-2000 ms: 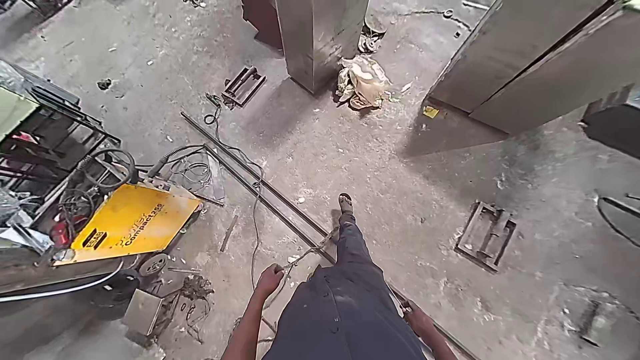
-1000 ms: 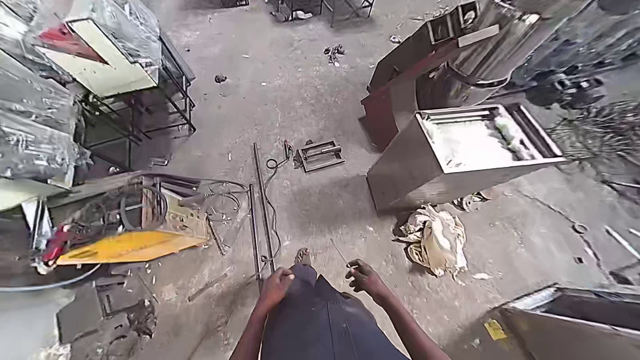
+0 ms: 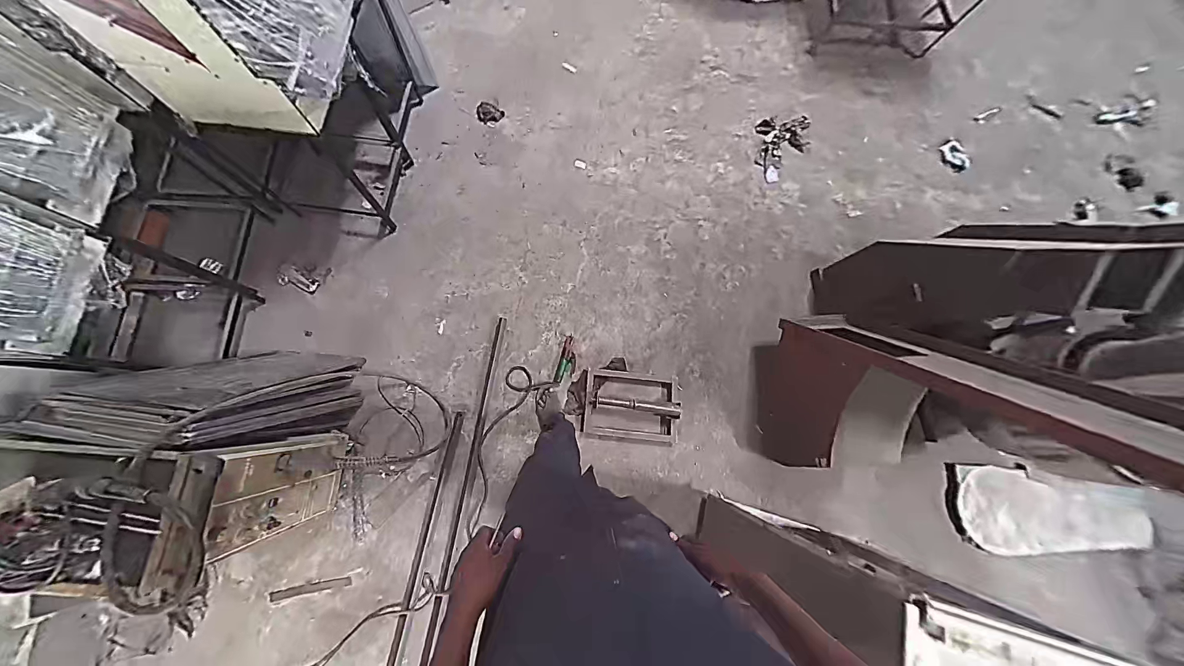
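Note:
My left hand [image 3: 488, 558] hangs beside the dark clothing at my left thigh, its fingers partly curled; whether it holds anything thin is unclear. At my other side, my right hand [image 3: 705, 558] is low against the clothing, its fingers mostly hidden. Two long metal bars [image 3: 474, 444] lie on the floor ahead and left of my legs, with a cable [image 3: 484, 476] running beside them. The cable leads toward a green-handled tool [image 3: 563, 363], perhaps an electrode holder, near my foot. A small rectangular steel frame with a crossbar [image 3: 634, 404] lies just right of that foot.
At left stand metal racks [image 3: 388, 176] with plastic-wrapped goods, stacked flat panels [image 3: 203, 393] and an open-topped machine with cables [image 3: 273, 499]. Large sheet-metal cabinets [image 3: 805, 416] stand at right. Small debris [image 3: 782, 139] is scattered on the concrete floor farther ahead.
The view has moved forward, toward the small steel frame. My right hand, raised in front of me a second ago with a thin rod apparently in it, is now lower at my side.

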